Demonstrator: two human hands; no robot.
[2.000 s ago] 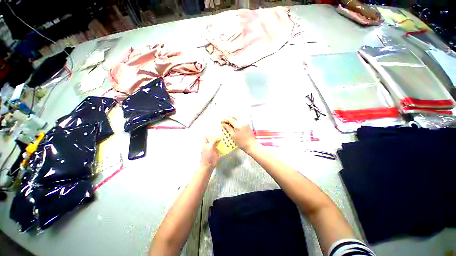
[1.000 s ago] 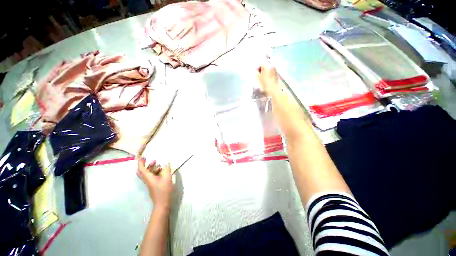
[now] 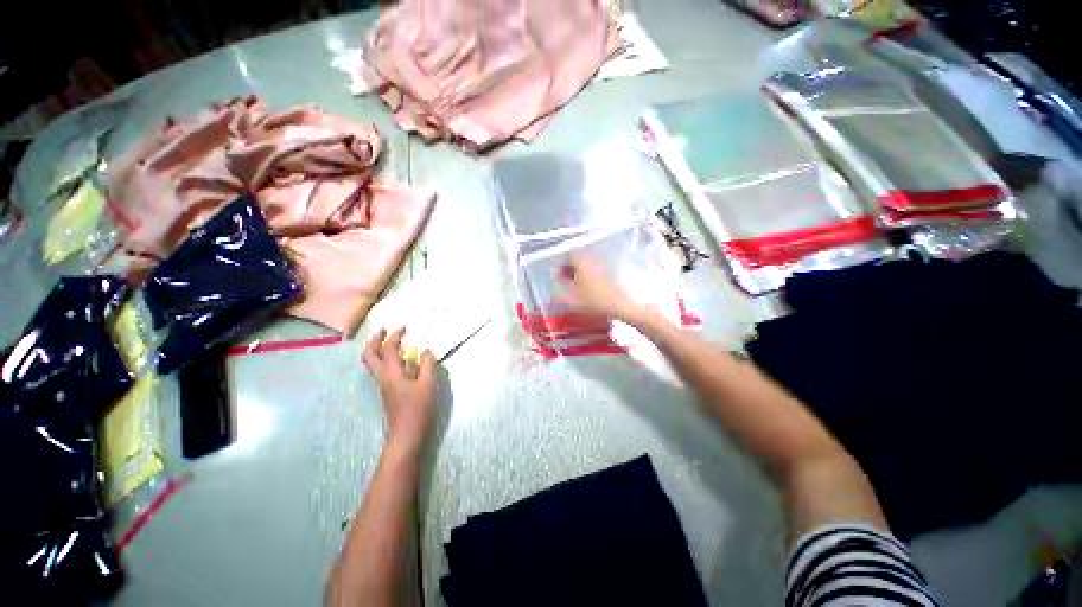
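My left hand (image 3: 407,377) is on the table near the pale pink cloth, fingers curled and a little apart over a white, glared patch. A small yellow bit (image 3: 412,353) shows by its fingers; whether it is gripped is unclear. My right hand (image 3: 591,292) lies over the small pile of clear bags with red strips (image 3: 558,255), fingertips blurred; whether it pinches a bag is unclear. A folded navy garment (image 3: 579,540) lies at the near edge, between my forearms and touched by neither hand.
Unpacked navy stack (image 3: 925,368) at right; larger bag stacks (image 3: 771,196) behind it. Thin black snips (image 3: 679,237) beside the small bags. Glossy packed garments (image 3: 53,415) at left, with a black rectangle (image 3: 205,403). Pink garments (image 3: 492,65) on the far side.
The small yellow piece held between both hands two seconds ago is no longer there. My right hand reached far across the bags, then came back nearer. My left hand moved left.
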